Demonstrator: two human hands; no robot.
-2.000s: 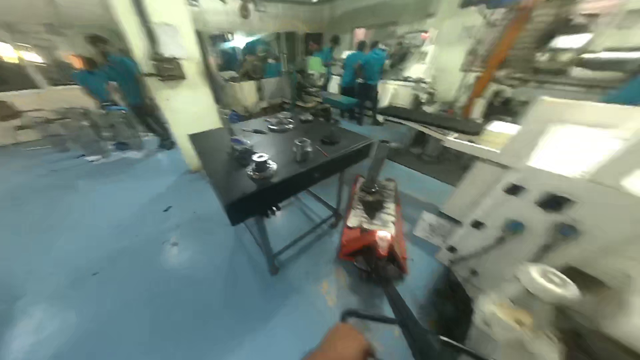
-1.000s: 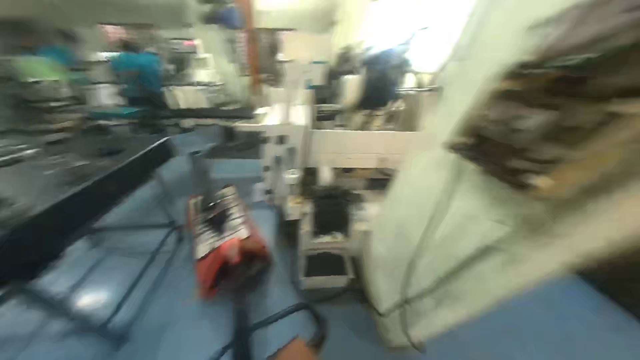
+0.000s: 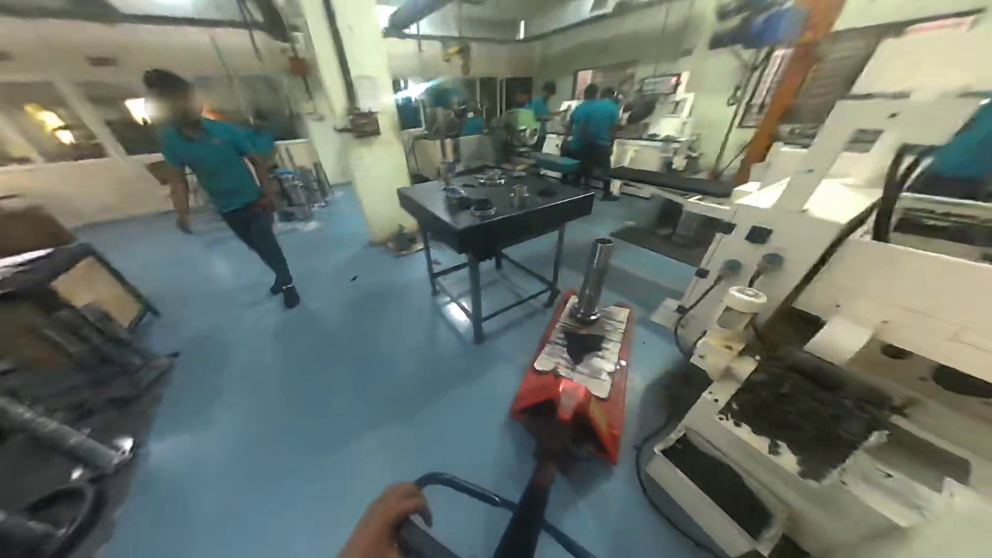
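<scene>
At the bottom centre my left hand (image 3: 390, 521) is closed around the dark loop handle (image 3: 473, 490) of a red pallet jack (image 3: 572, 403). The handle's shaft runs up and away from it to the jack's body. On the forks lies a pale slatted board (image 3: 597, 380) with a dark patch, and an upright steel cylinder with a flanged foot (image 3: 595, 280) stands on its far end. My right hand is out of view.
Beyond the jack stands a black inspection table (image 3: 504, 221) bearing several metal parts. A white machine (image 3: 821, 372) with a trailing cable is close on the right. One person (image 3: 213, 167) walks at left; others stand behind. Metal bars (image 3: 62, 434) lie lower left.
The view has swung right and then back left. A walking person now shows at left. My left hand remains at the jack's handle, and the steel cylinder still stands on the forks.
</scene>
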